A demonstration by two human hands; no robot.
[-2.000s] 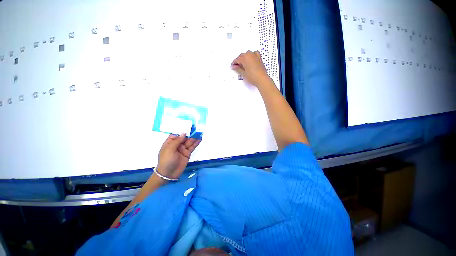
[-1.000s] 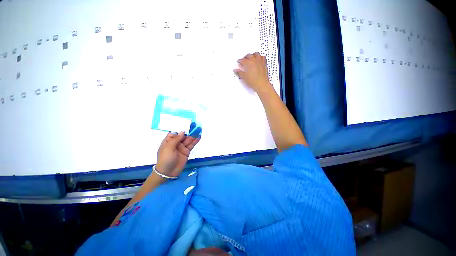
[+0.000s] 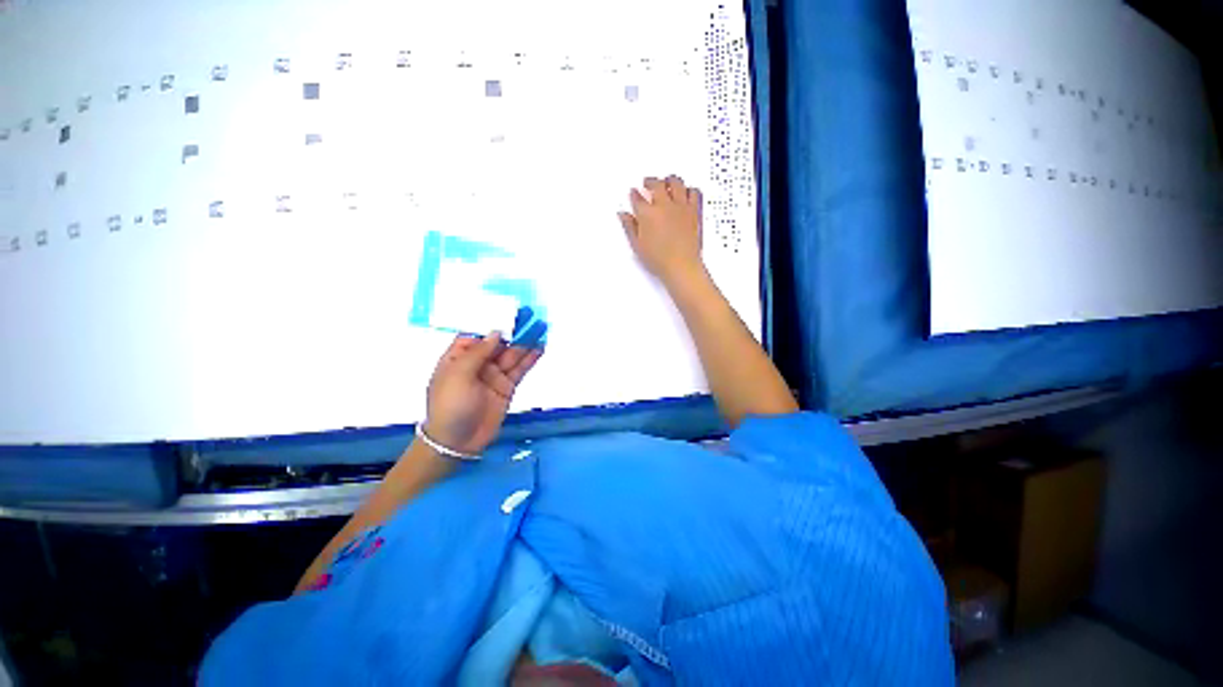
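A very large white reflector sheet (image 3: pixel 309 336) with rows of small square marks lies in front of me, with dense dots at its right end. My left hand (image 3: pixel 470 389) holds a blue backing card (image 3: pixel 463 289), partly white, by its lower edge over the sheet. The card's lower right corner shows darker blue. My right hand (image 3: pixel 664 228) is flat on or just over the sheet near the dotted end, fingers apart. No piece shows in it; what is under the palm is hidden.
Blue padding (image 3: pixel 852 269) runs between this sheet and a second white sheet (image 3: pixel 1073 255) on the right. A metal rail (image 3: pixel 282 501) edges the near side. A brown box (image 3: pixel 1053 530) stands below at the right.
My right hand has gone from pinched fingers near the dots to spread fingers, and now lies a little nearer to me. My left hand and card have shifted slightly away from me.
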